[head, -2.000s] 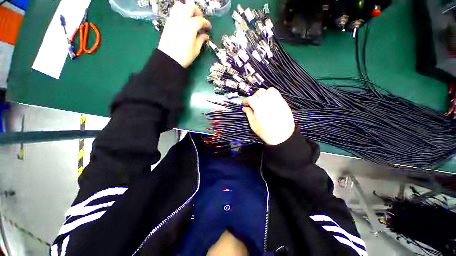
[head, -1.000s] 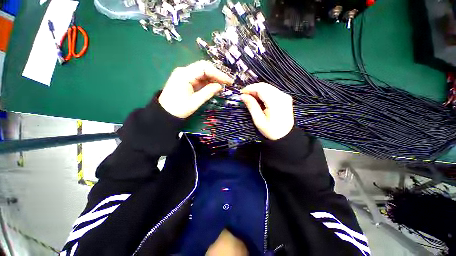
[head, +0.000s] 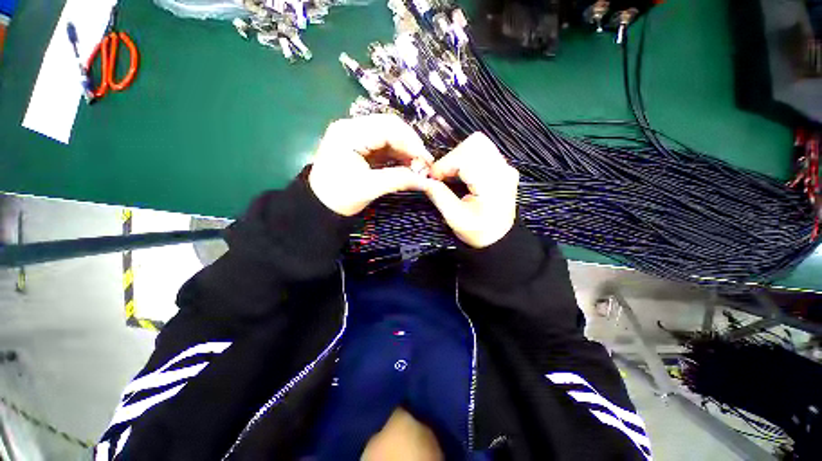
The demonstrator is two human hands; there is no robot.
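Observation:
My left hand [head: 365, 167] and my right hand [head: 478, 189] meet at the fingertips over the near end of the cable bundle. A small silvery connector [head: 419, 167] shows between my left fingertips. My right fingertips pinch a cable end against it; the cable is mostly hidden by the fingers. Black cables [head: 622, 207] fan out to the right. Finished ends with silvery connectors [head: 406, 81] lie just beyond my hands. Bare cable ends with red tips [head: 365, 236] lie below my left hand.
Loose connectors [head: 284, 27] lie at the far edge by a clear container [head: 194, 8]. Orange-handled scissors [head: 113, 65] and a pen [head: 79, 58] lie at a paper strip [head: 56, 90], left. A dark machine [head: 523, 27] stands beyond the bundle. Hanging cables [head: 757, 387] are at lower right.
My left hand has come back from the connector pile to my right hand, and a connector is now at its fingertips. The view has shifted slightly, moving the bench items left and up.

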